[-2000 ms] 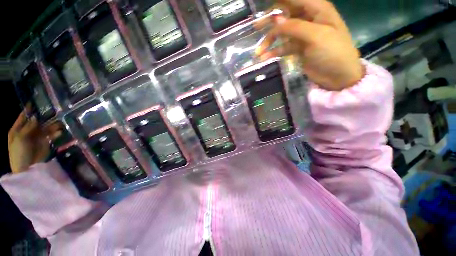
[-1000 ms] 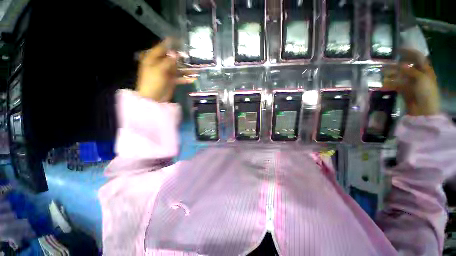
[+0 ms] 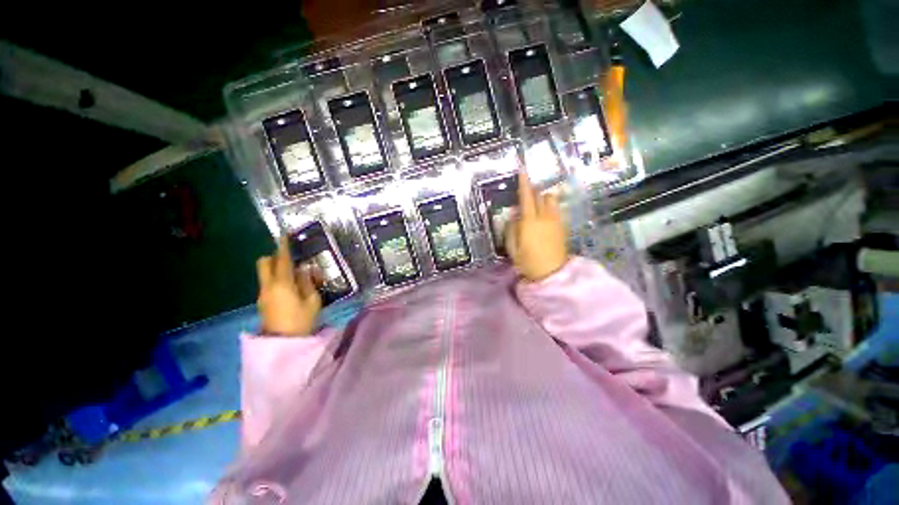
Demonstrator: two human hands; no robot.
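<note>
A clear blister tray (image 3: 380,185) with two rows of black-faced phone units (image 3: 357,133) lies slightly tilted over the green bench, in strong glare. More units and tray edges show behind and to its right, overlapping it. My left hand (image 3: 288,296) is at the tray's near left corner, fingers apart, beside a slanted phone unit (image 3: 330,271). My right hand (image 3: 537,232) is over the near right part, two fingers pointing forward, partly covering another phone unit (image 3: 501,202). Whether either hand grips the tray or a unit is hidden.
The dark-green bench (image 3: 759,89) bears a white paper slip (image 3: 651,33) and an orange-handled tool (image 3: 616,104) at the tray's right. A brown board (image 3: 345,18) is behind. A pale rail (image 3: 108,97) runs at left. Grey-white machinery (image 3: 808,311) stands at right, blue floor at lower left.
The tray has moved from close before me, held up between both hands, to farther away over the bench. Both hands have shifted from its sides to its near edge.
</note>
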